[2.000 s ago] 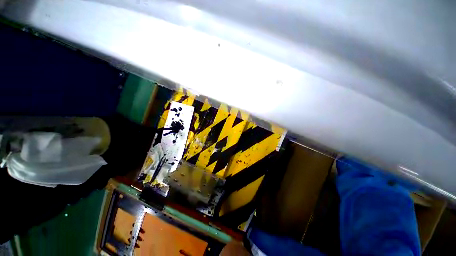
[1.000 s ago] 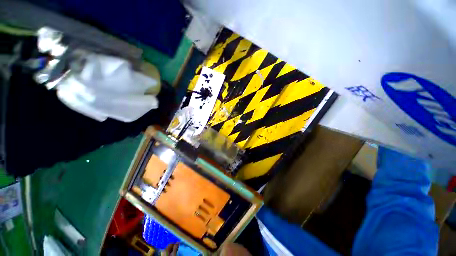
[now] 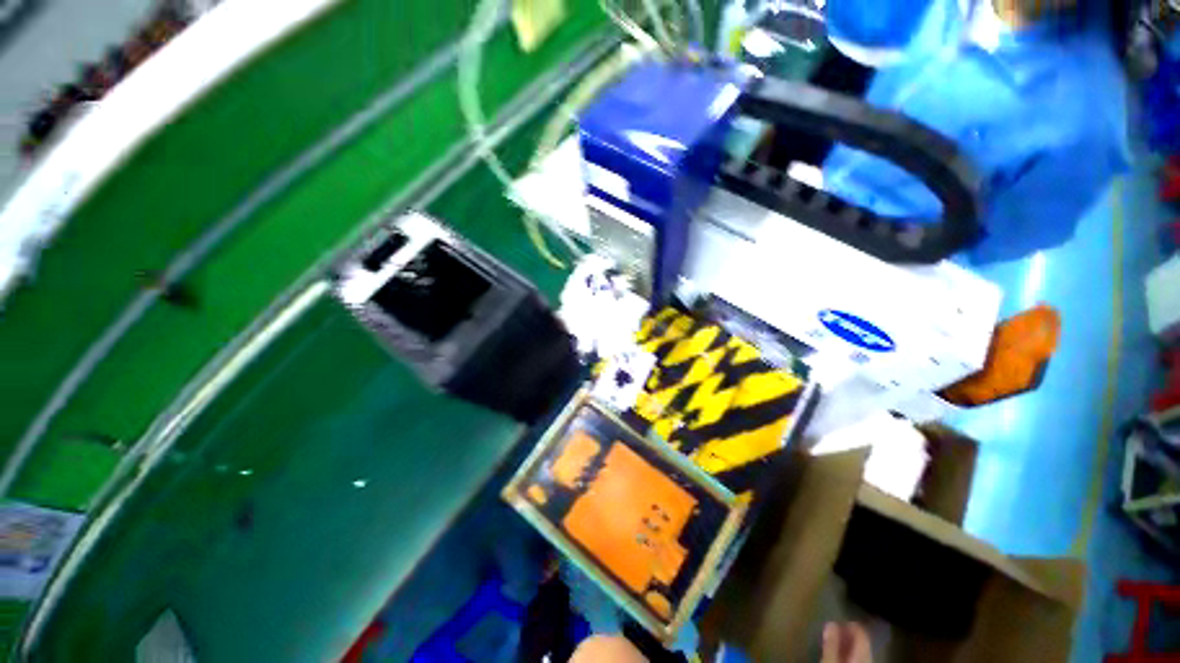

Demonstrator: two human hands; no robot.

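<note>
The framed fixture [image 3: 628, 512], with an orange plate over black, sits tilted in the lower middle. My left hand [image 3: 608, 649] shows as a skin-coloured patch cut off by the bottom edge, just below the fixture. My right hand [image 3: 848, 642] shows only as fingertips at the bottom edge, at the open cardboard box [image 3: 796, 550]. Whether either hand holds anything is hidden. The box's inside is dark.
Black plastic housings [image 3: 472, 317] stand stacked on the green bench [image 3: 324, 479]. The hazard-striped plate [image 3: 725, 395], blue machine head [image 3: 654, 143], black cable chain [image 3: 893, 156] and white arm [image 3: 802, 292] are behind the fixture. A person in blue [image 3: 1035, 143] is beyond.
The view has pulled back and up, so the whole machine head, housings and box show. The white arm no longer fills the top. The blue sleeves near the box are out of view.
</note>
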